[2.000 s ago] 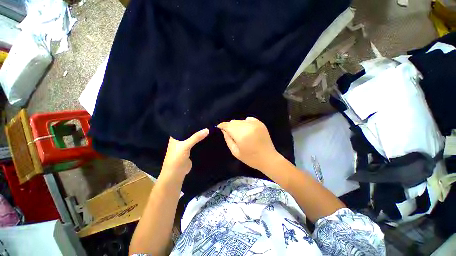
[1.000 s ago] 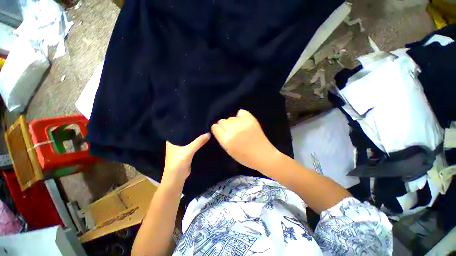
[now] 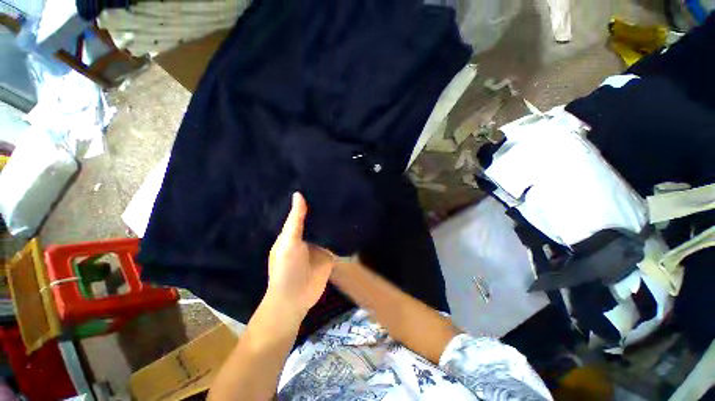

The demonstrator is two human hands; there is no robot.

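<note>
The large navy-black garment lies over my lap and spreads away from me. My left hand is on its near part, thumb pointing up and fingers partly hidden by the cloth. My right hand is mostly hidden behind the left hand and under a fold of cloth; its forearm is blurred. Two small shiny pale spots, perhaps fasteners, show on the cloth beyond my hands. No needle or thread can be made out.
A red and green stool with a wooden slab stands at left, above an open carton. A white board lies right of my lap. White cut pieces lie on a dark bundle at right. Scraps litter the floor.
My hands have left the pinch at mid-cloth. The right hand has moved down behind the left, under the fold. The cloth is shifted and folded over, and shiny spots now show. The view has shifted.
</note>
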